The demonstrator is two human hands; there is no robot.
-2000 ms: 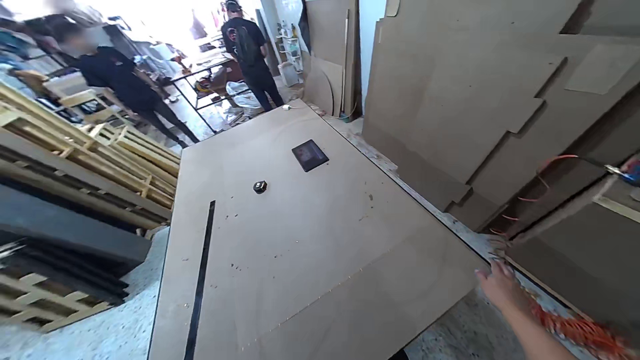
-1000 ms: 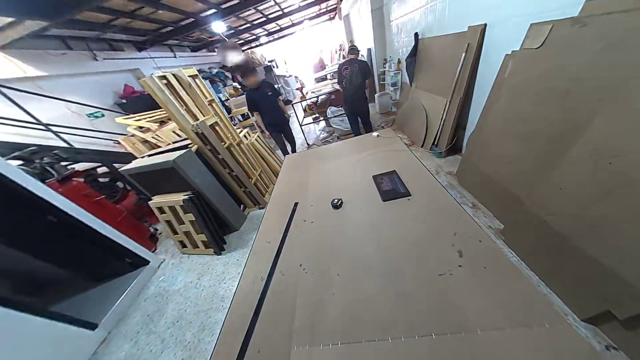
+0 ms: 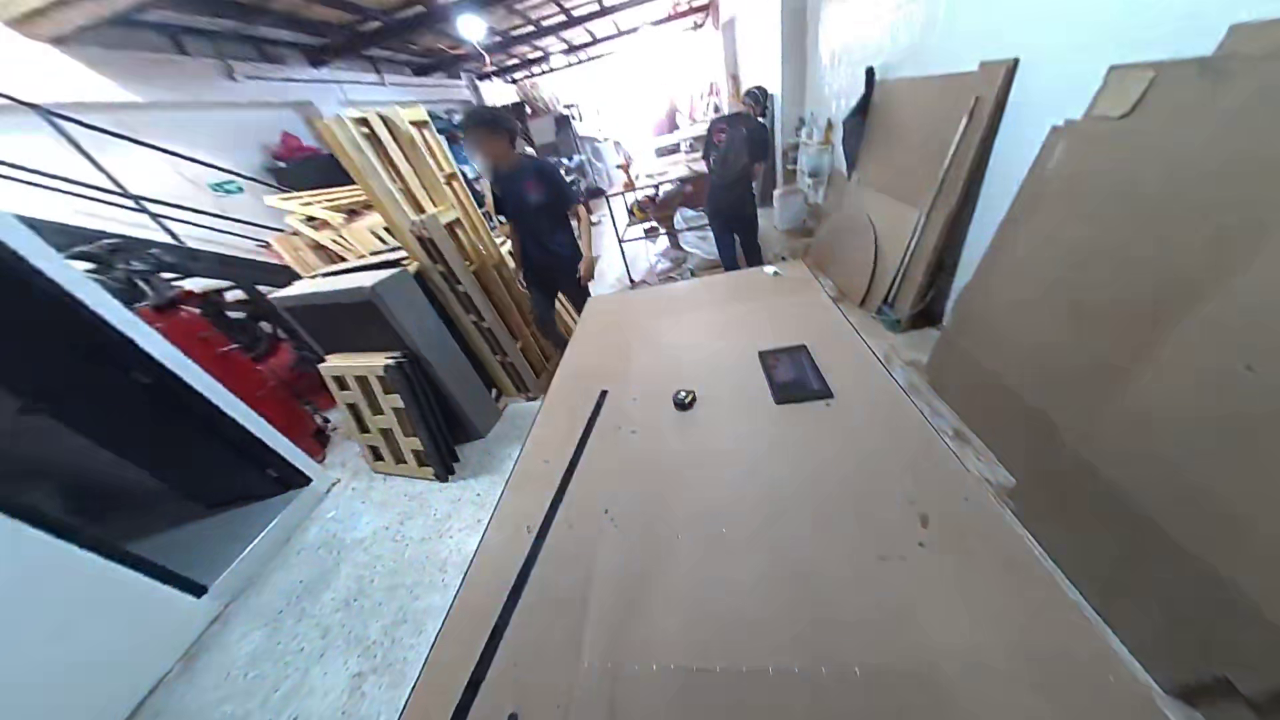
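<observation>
Neither my left hand nor my right hand shows in the head view now. A large brown sheet-topped table [image 3: 760, 560] stretches away in front of me. On it lies a long dark flat strip [image 3: 545, 535], near the left edge. Right of the strip's far end sits a small tape measure [image 3: 684, 400]. A dark tablet [image 3: 795, 374] lies flat farther right. A row of small pale marks crosses the near part of the sheet.
Wooden frames [image 3: 440, 250] and a grey panel [image 3: 400, 330] lean at the left beyond the speckled floor [image 3: 330, 590]. Large brown boards [image 3: 1130, 330] lean along the right wall. One person [image 3: 540, 215] stands beyond the table's far left, another [image 3: 735, 175] beyond its far end.
The view has swung up and left. The right hand, at the table's right edge two seconds ago, is out of view. The person at the left is now closer to the table's far left edge.
</observation>
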